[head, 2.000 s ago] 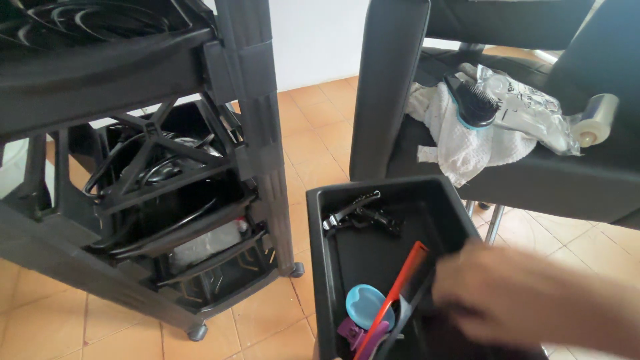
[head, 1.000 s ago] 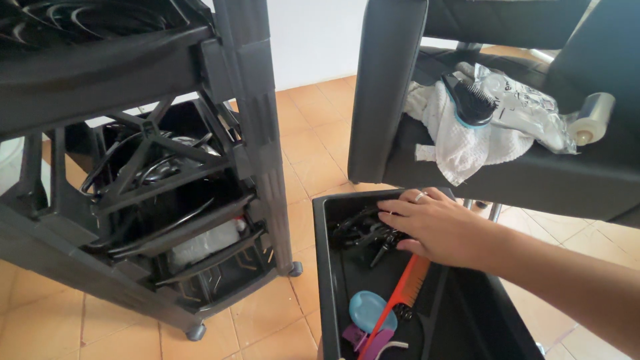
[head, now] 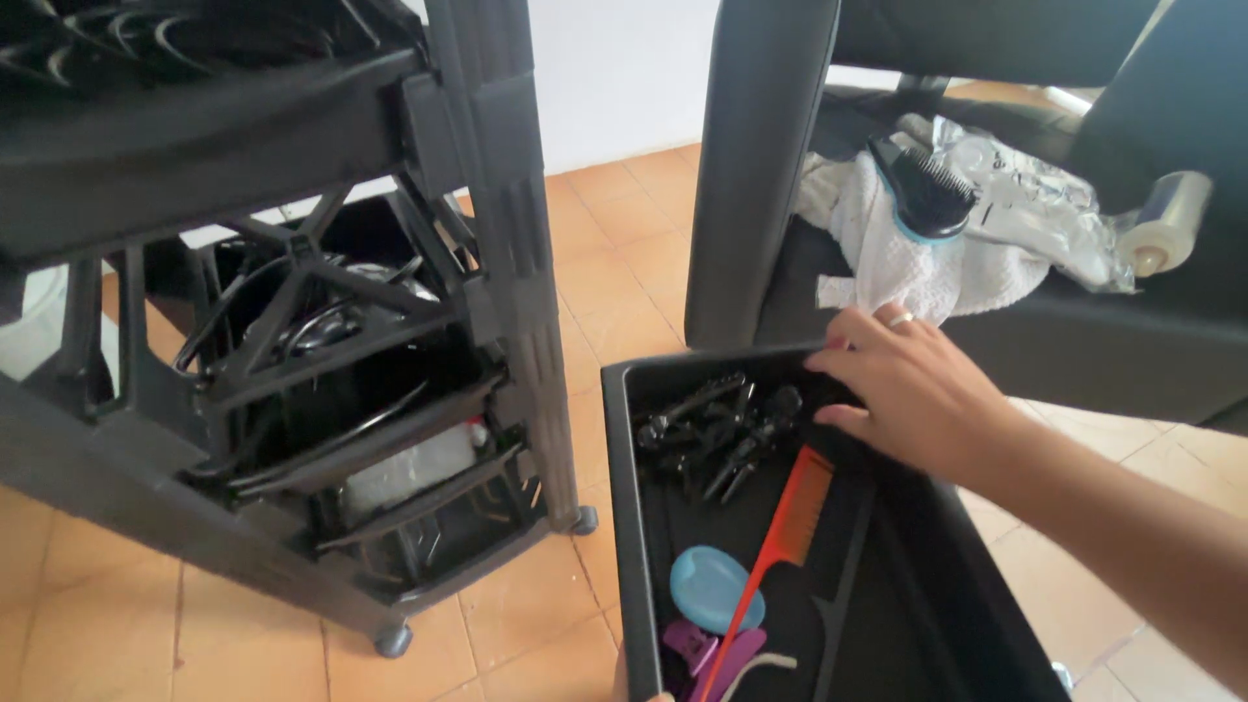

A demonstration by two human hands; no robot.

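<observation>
A black plastic tray [head: 618, 468] fills the lower middle of the view. My right hand [head: 902, 390] is at its far right corner, fingers bent at the rim; whether it grips anything is unclear. Just left of it lie several black hair clips [head: 726, 429]. An orange tail comb [head: 795, 517] slants through the tray, its tail over a light blue oval item [head: 712, 585]. Purple clips [head: 707, 648] and a curved pale piece [head: 765, 663] lie near the bottom. Of my left hand [head: 663, 697] only fingertips show, at the tray's near left edge.
A black wheeled trolley [head: 507, 195] with cluttered shelves stands left. On a black padded chair [head: 975, 361], beyond the tray, lie a white towel [head: 887, 253], a black and blue hairbrush [head: 926, 190], a clear plastic packet [head: 1033, 195] and a translucent bottle [head: 1170, 224].
My right hand has gone from the tray's lower right to the black clips, then right to the far corner. The orange comb now lies farther from the tray's right side, with the clips bunched at the far left.
</observation>
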